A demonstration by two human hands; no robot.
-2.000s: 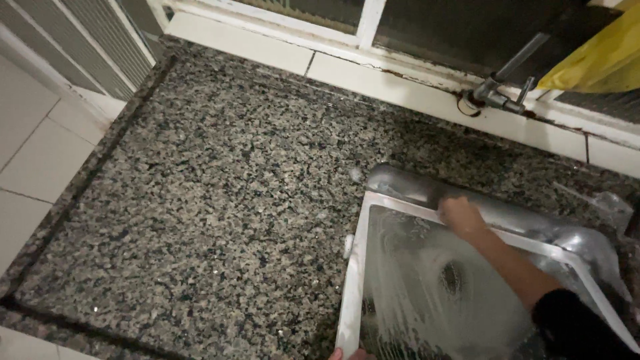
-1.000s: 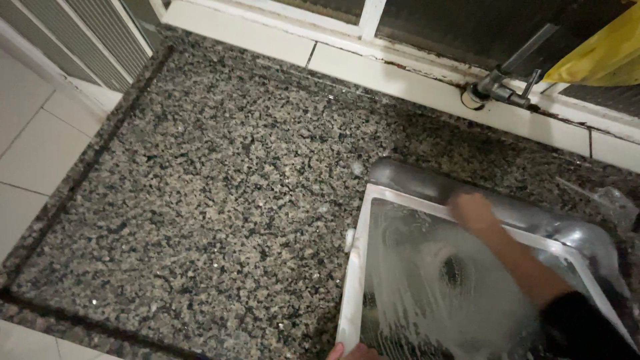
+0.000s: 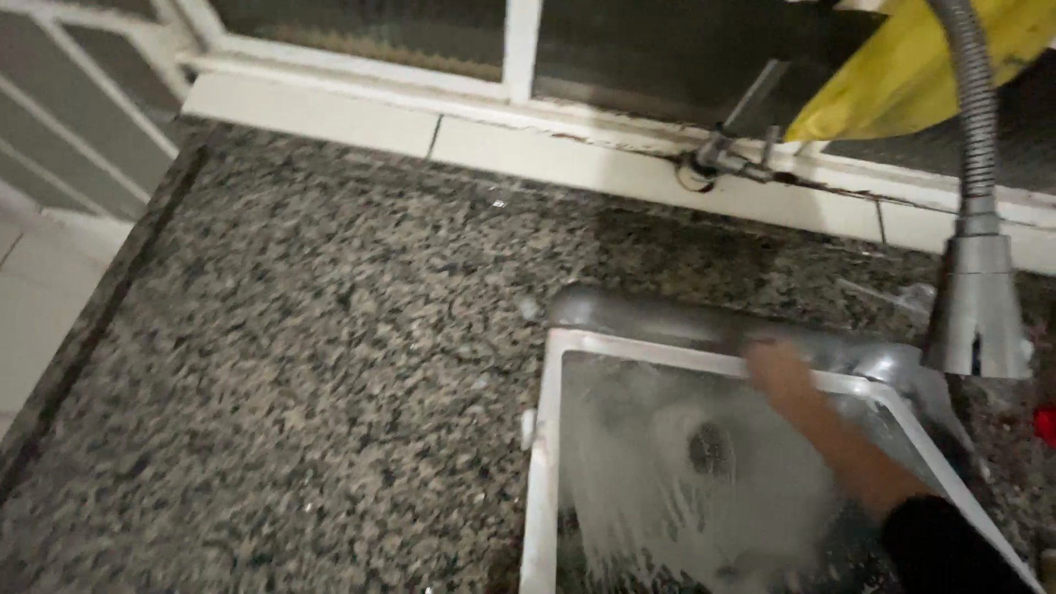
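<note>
A soapy glass panel (image 3: 660,462) with a white frame (image 3: 540,487) lies tilted over a stainless steel sink (image 3: 643,309). On the frame's far edge rests my right hand (image 3: 775,363), blurred, its forearm crossing the glass from the lower right in a black sleeve. Whether something is held under its fingers does not show. The sink drain shows dimly through the foamy glass. My left hand is outside the view.
A faucet spray head on a flexible metal hose (image 3: 978,297) hangs at the right. Behind the granite counter (image 3: 330,371) are a wall tap (image 3: 709,161), a yellow plastic bag (image 3: 891,82) and window frames. A red object (image 3: 1046,425) sits at the right edge.
My left hand, at the frame's near left side before, is out of view. My right hand stays at the far edge of the frame. The view has shifted, bringing in the spray head.
</note>
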